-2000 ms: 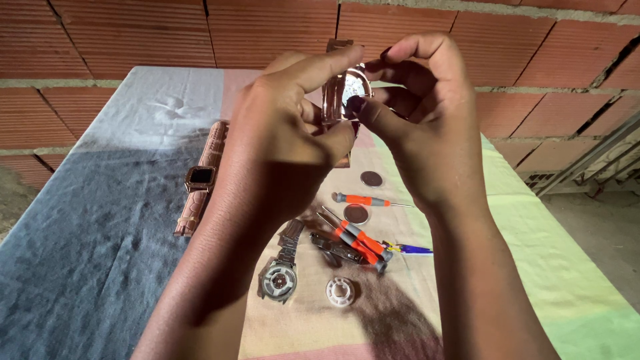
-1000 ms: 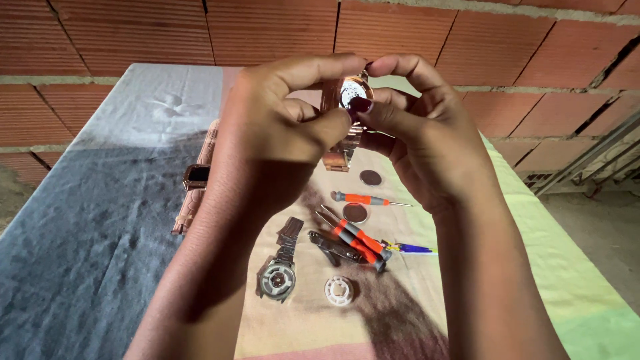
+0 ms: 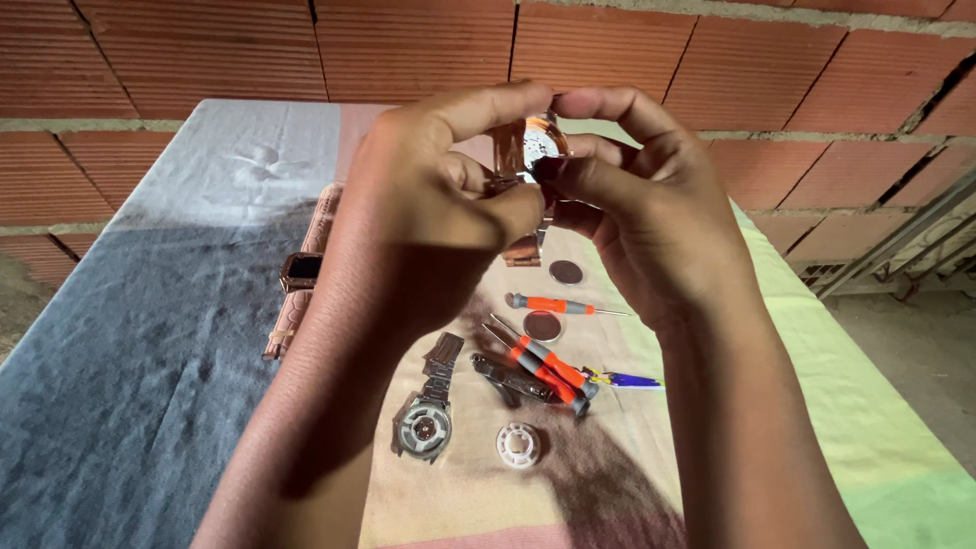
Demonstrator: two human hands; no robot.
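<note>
Above the table's far part, both hands hold a wristwatch with a metal band point(image 3: 543, 143), its bright inner side exposed in a copper-coloured case. My left hand point(image 3: 457, 183) grips the watch and band from the left, with the thumb below the case. My right hand point(image 3: 640, 168) holds the case's right side, and its dark-nailed thumb presses on the bright face. Part of the band point(image 3: 523, 250) hangs below the fingers. The fingers hide much of the case, and whether a small part lies under the right thumb cannot be told.
On the cloth-covered table point(image 3: 473, 503) lie an opened watch point(image 3: 424, 428), a white plastic ring point(image 3: 518, 445), several orange-grey screwdrivers point(image 3: 560, 306), a black tool point(image 3: 512, 377), round discs point(image 3: 566, 272) and a blue pointed item point(image 3: 627, 380). A square watch point(image 3: 303, 270) lies left; a brick wall point(image 3: 412, 46) stands behind.
Since two seconds ago, my right index fingertip has come in to the top of the watch, near my left index fingertip. Both hands still hold the watch.
</note>
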